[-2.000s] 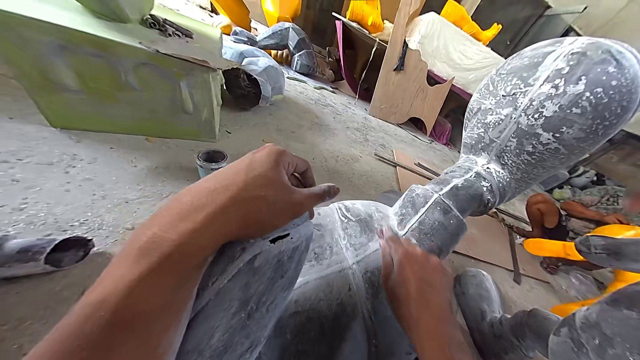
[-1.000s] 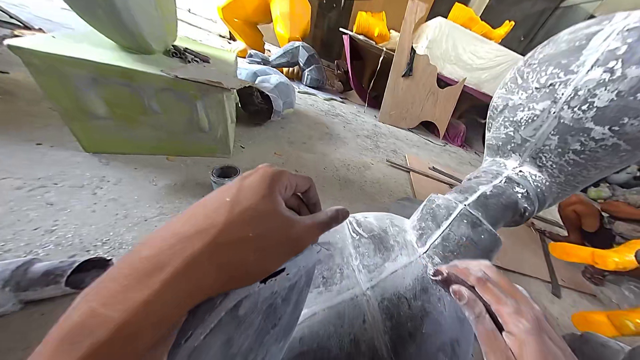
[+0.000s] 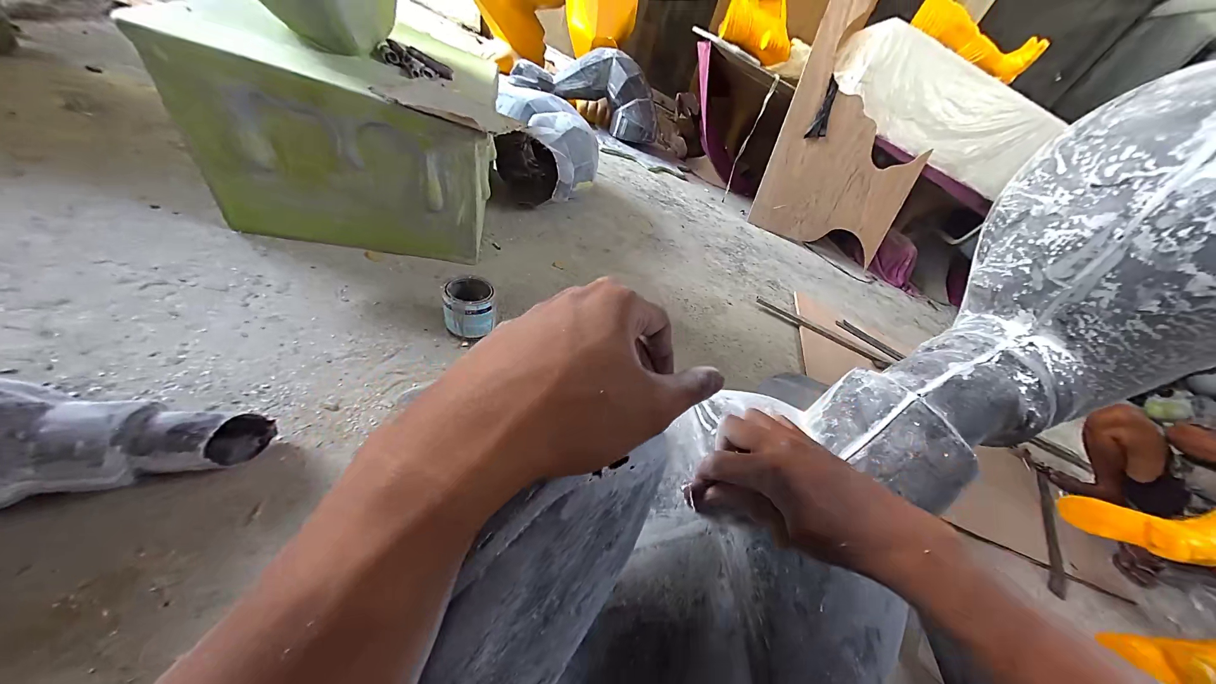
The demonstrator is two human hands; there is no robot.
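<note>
A large grey sculpted figure (image 3: pixel 731 589), streaked with white along its seams, lies below me, its neck (image 3: pixel 912 408) and rounded head (image 3: pixel 1111 218) reaching to the upper right. My left hand (image 3: pixel 608 380) rests with its wrist over the figure's near part, fingers curled and thumb pointing right; whether it holds anything is hidden. Against the whitish upper body, my right hand (image 3: pixel 769 480) is curled with its fingertips on the surface. Something small and dark may be under those fingers, but it cannot be made out. A dark opening shows in the figure beside my left wrist.
A small open can (image 3: pixel 468 307) stands on the concrete floor beyond my left hand. A green box-shaped base (image 3: pixel 313 161) is at the upper left, a hollow grey limb piece (image 3: pixel 142 442) at the left. Cut plywood (image 3: pixel 836 161) leans behind. At the right, another person (image 3: pixel 1126 451) sits near yellow pieces.
My right hand has moved from beside the figure's neck leftward onto its upper body, close to my left hand. My left hand keeps much the same pose.
</note>
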